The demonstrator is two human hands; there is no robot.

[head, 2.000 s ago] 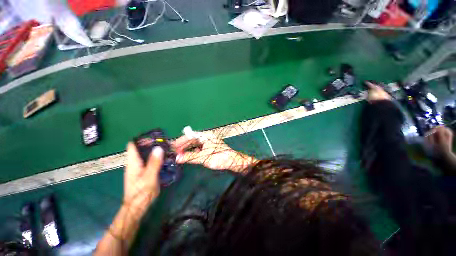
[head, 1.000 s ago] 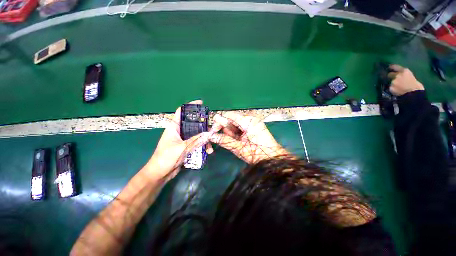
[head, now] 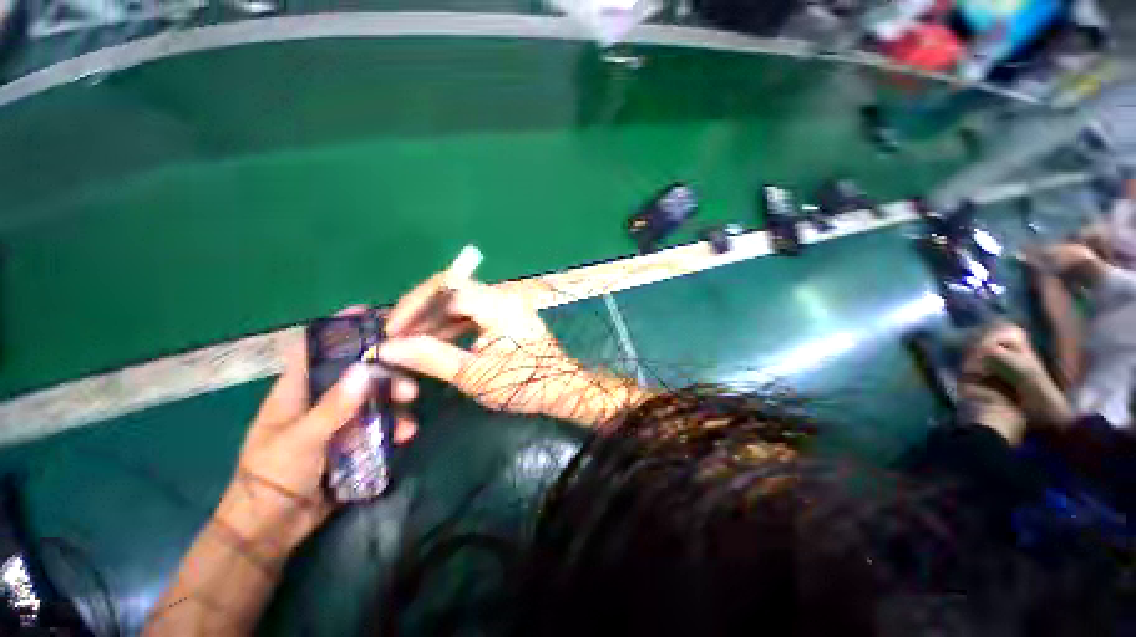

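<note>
A black phone unit (head: 358, 429) with a silvery lower end is held upright over the bench in my left hand (head: 289, 436), thumb across its front. My right hand (head: 480, 342) is at the phone's upper right side, its fingertips at the phone's edge. A slim white pen-like tool (head: 465, 264) sticks up from the fingers of my right hand. The image is blurred, and hair covers part of the lower middle. Whether a small part is between my right fingertips and the phone cannot be told.
A black phone (head: 663, 214) lies on the green belt (head: 312, 212). More phones (head: 781, 218) and small dark modules lie along the pale edge strip (head: 162, 385). Other people's hands (head: 1007, 373) are at the right. A partly cut-off phone (head: 19, 587) lies lower left.
The view has swung to the right and blurred. The phone stays in my left hand. My right hand's fingers have risen from across the phone, and the white tool now shows upright.
</note>
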